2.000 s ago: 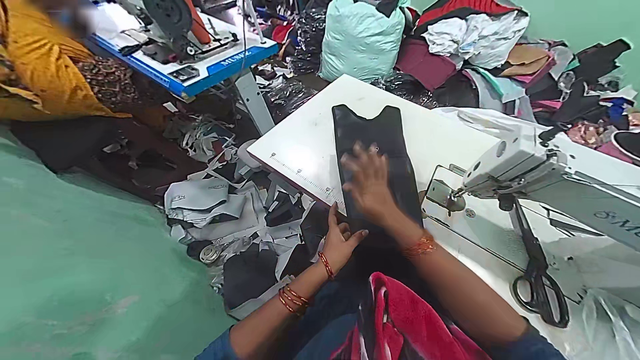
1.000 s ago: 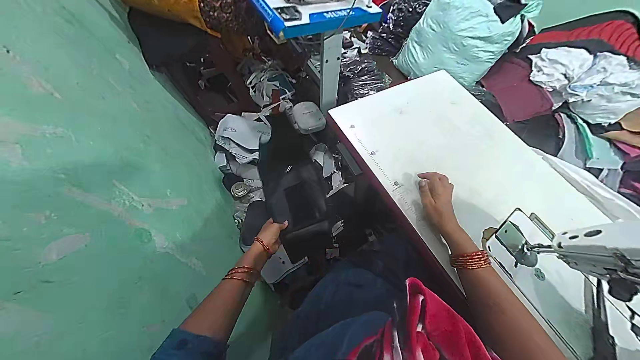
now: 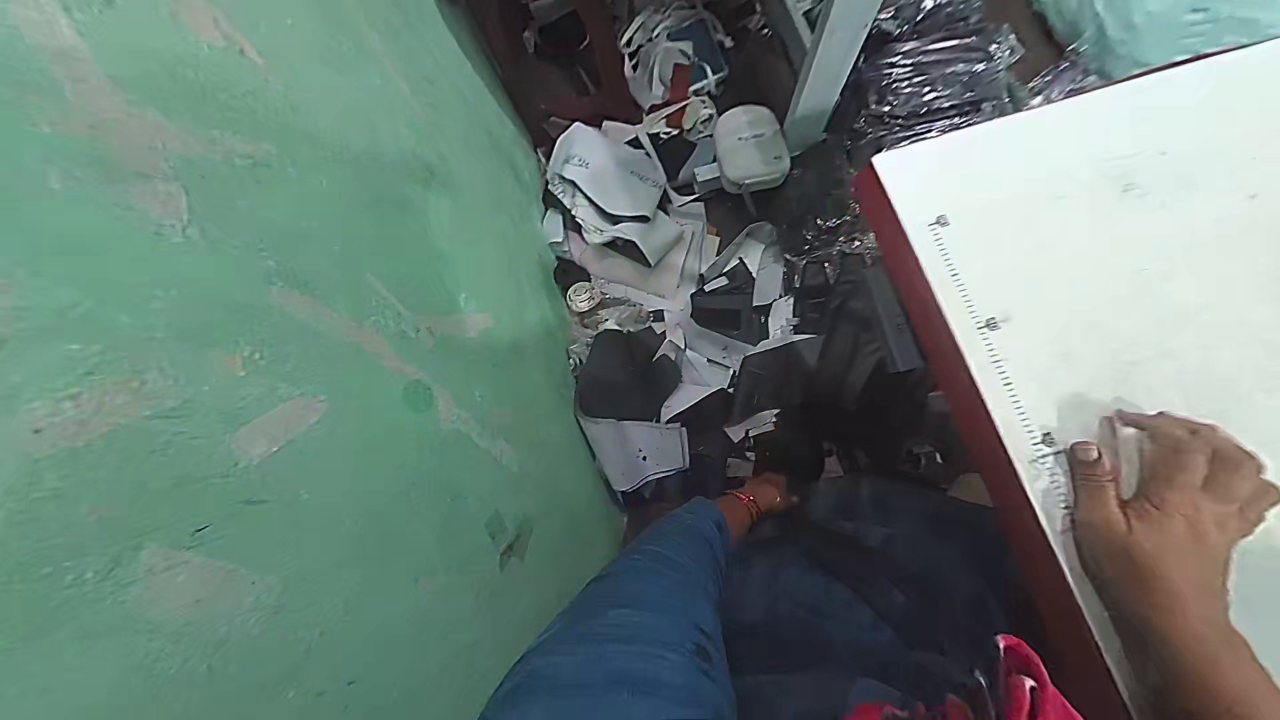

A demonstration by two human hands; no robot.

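Observation:
My left hand [image 3: 768,494] reaches down low beside my lap, among dark fabric pieces [image 3: 790,400]. Its fingers are blurred and partly hidden, so I cannot tell whether it grips any of the fabric. My right hand [image 3: 1165,490] lies at the near left part of the white sewing table [image 3: 1120,200], with a small pale translucent piece [image 3: 1128,455] between thumb and fingers. A printed ruler scale [image 3: 990,325] runs along the table's edge near my thumb.
A green wall [image 3: 250,300] rises at the left. Fabric scraps [image 3: 620,180], a white pouch-like item [image 3: 752,148] and a small roll [image 3: 582,296] lie on the floor. A metal table leg [image 3: 828,75] and black plastic wrapping [image 3: 925,80] are beyond.
The black fabric panel that lay on the table two seconds ago was in my left hand over the floor a second ago. My left hand is now lower. The view has swung left.

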